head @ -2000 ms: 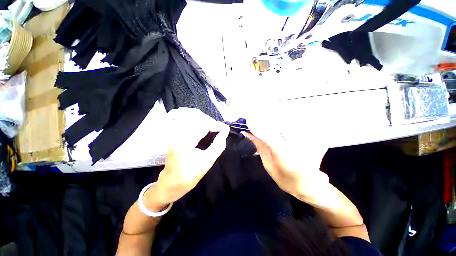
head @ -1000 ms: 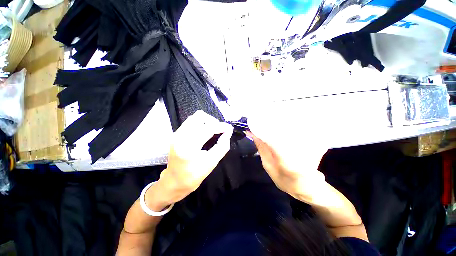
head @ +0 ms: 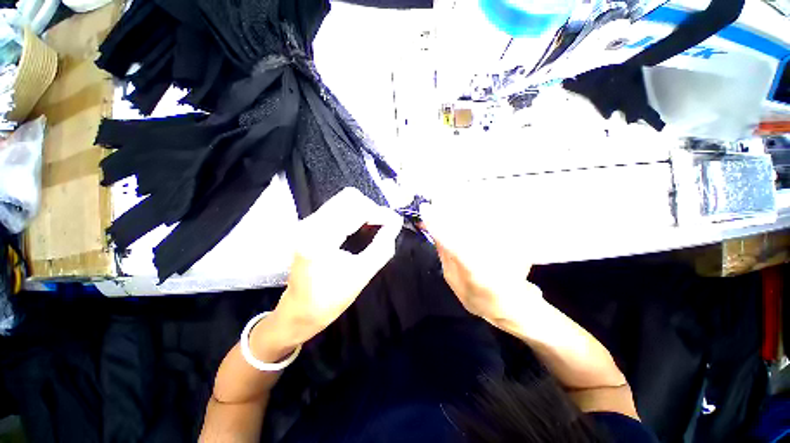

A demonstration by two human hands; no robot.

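Note:
A large bundle of black strips (head: 208,156) fans out on the left of the white table, gathered near its top. One strip (head: 333,164) runs from it down to my left hand (head: 333,260), which pinches it at the table's front edge. My right hand (head: 476,268) is close on the right, its fingertips at the strip ends (head: 412,210). A small dark, glinting tool, perhaps thread snips (head: 424,230), shows at the right fingertips; most of it is hidden by the fingers. Black fabric hangs below both hands.
The white sewing machine bed (head: 572,203) is at the right, with the needle area (head: 463,115) at top centre. A black scrap (head: 619,91) hangs over the machine head. A clear box (head: 736,186) is at the right. Brown board (head: 74,173), ringed roll (head: 35,73) and plastic bag (head: 22,173) are at the left.
My right hand has shifted slightly left and turned at the strip ends. My left hand keeps its pinch almost in place. The bundle has barely moved.

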